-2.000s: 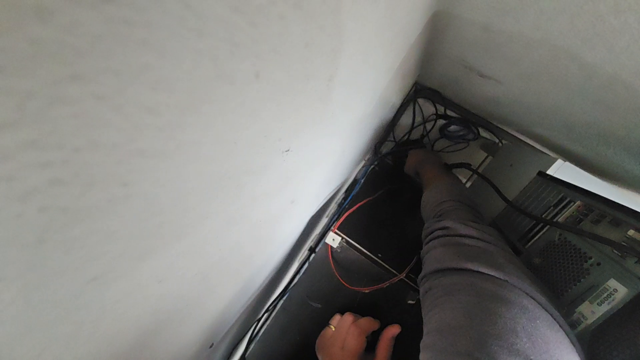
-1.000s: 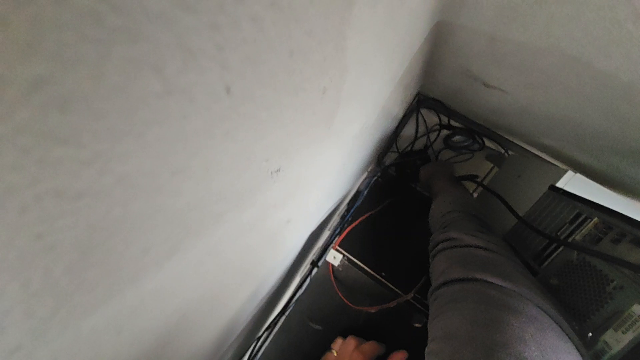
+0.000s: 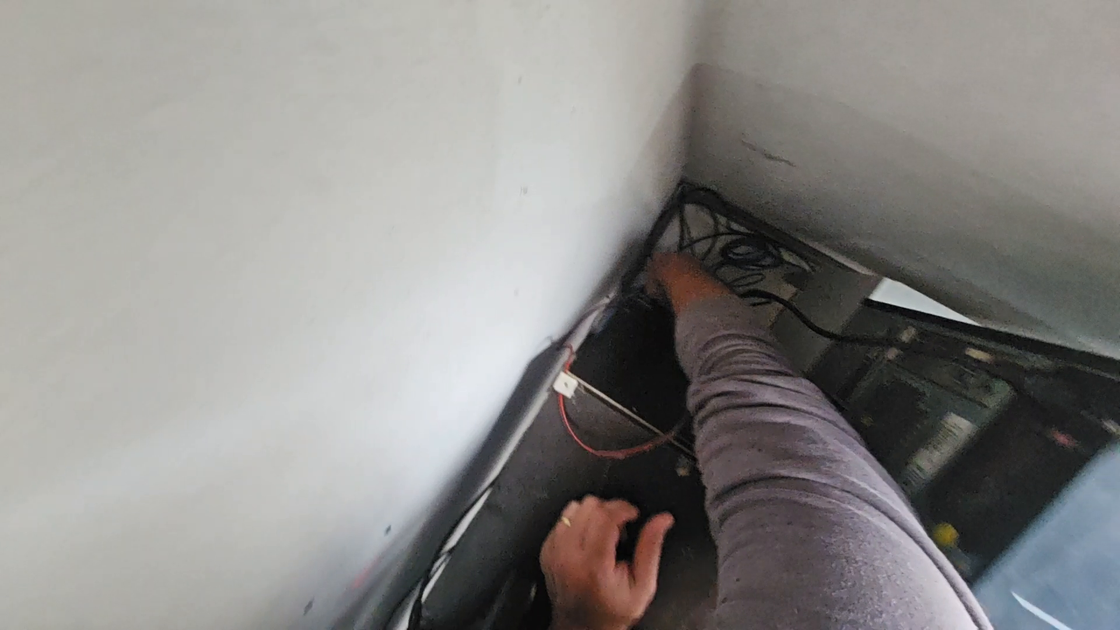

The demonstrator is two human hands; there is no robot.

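Observation:
My right hand (image 3: 682,276), at the end of a grey sleeve, reaches down into the corner beside a tangle of black cables (image 3: 748,252). Its fingers are blurred and partly hidden, so what they touch is unclear. My left hand (image 3: 604,556), with a ring on one finger, is low in the middle, thumb and fingers apart, holding nothing visible. A red cable (image 3: 612,453) loops between the hands, passing a small white square piece (image 3: 565,383) at the end of a thin metal rail (image 3: 626,413).
A white wall (image 3: 306,262) fills the left and meets another wall (image 3: 892,157) at the corner. Dark cables (image 3: 451,542) run along the left wall's foot. At right stands a computer case (image 3: 927,420) with a thick black cable (image 3: 809,325) above it.
My right hand has moved leftward among the cables, toward the left wall. My left hand shows more fully than one second ago. The view has shifted, showing more on the right.

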